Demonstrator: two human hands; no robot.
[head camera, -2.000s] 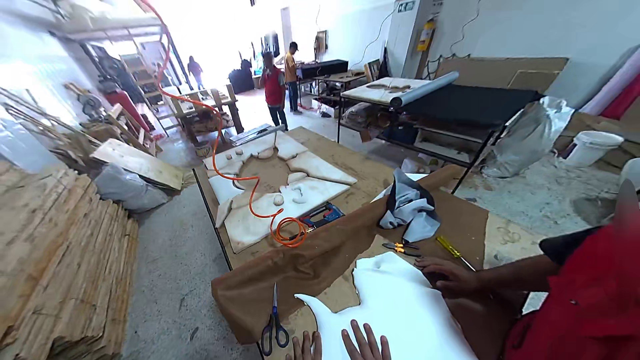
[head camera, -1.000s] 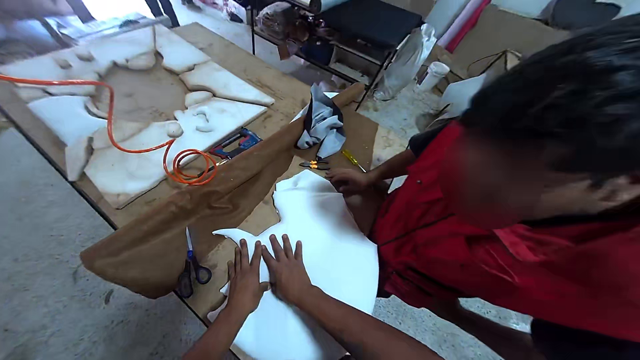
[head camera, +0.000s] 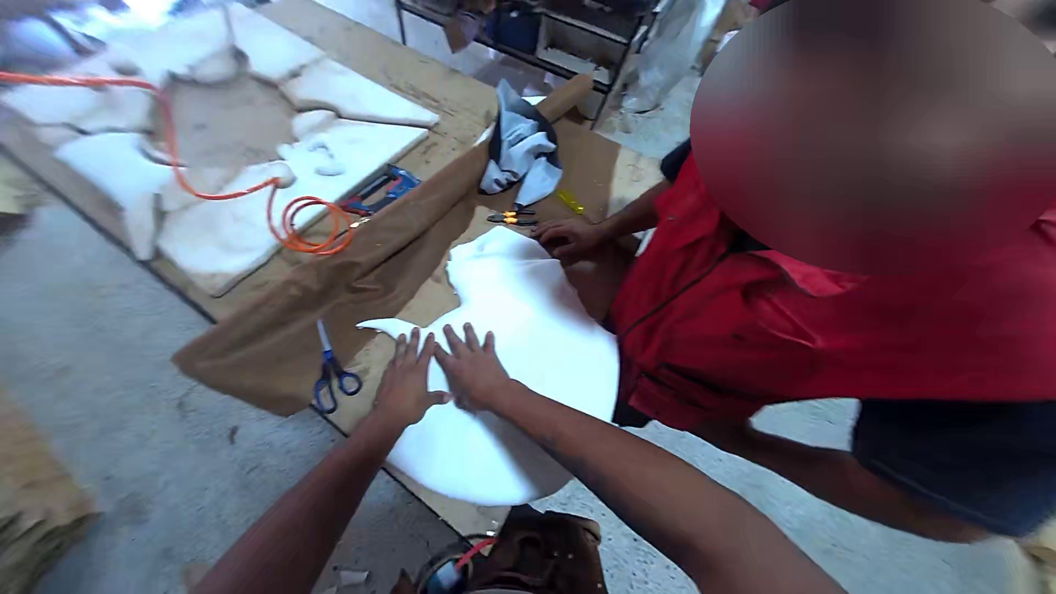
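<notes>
A white sheet of padding, cut in a curved shape, lies over the near end of the table. My left hand rests flat near its left edge, beside the thin pointed tail. Next to it my right hand presses flat on the sheet, fingers spread. Neither hand holds anything. Scissors with blue handles lie left of my left hand. Beyond the sheet's far end are orange-handled pliers and a yellow-handled tool.
A co-worker in red stands at the right, one hand by the sheet's far end. Brown fabric runs along the table. Beyond it lie a blue staple gun, an orange coiled hose, white padded panels and crumpled grey-white cloth.
The view has swung down and to the right. My hands, at the sheet's near edge two seconds ago, now lie farther up on it. The co-worker has leaned in over the right side.
</notes>
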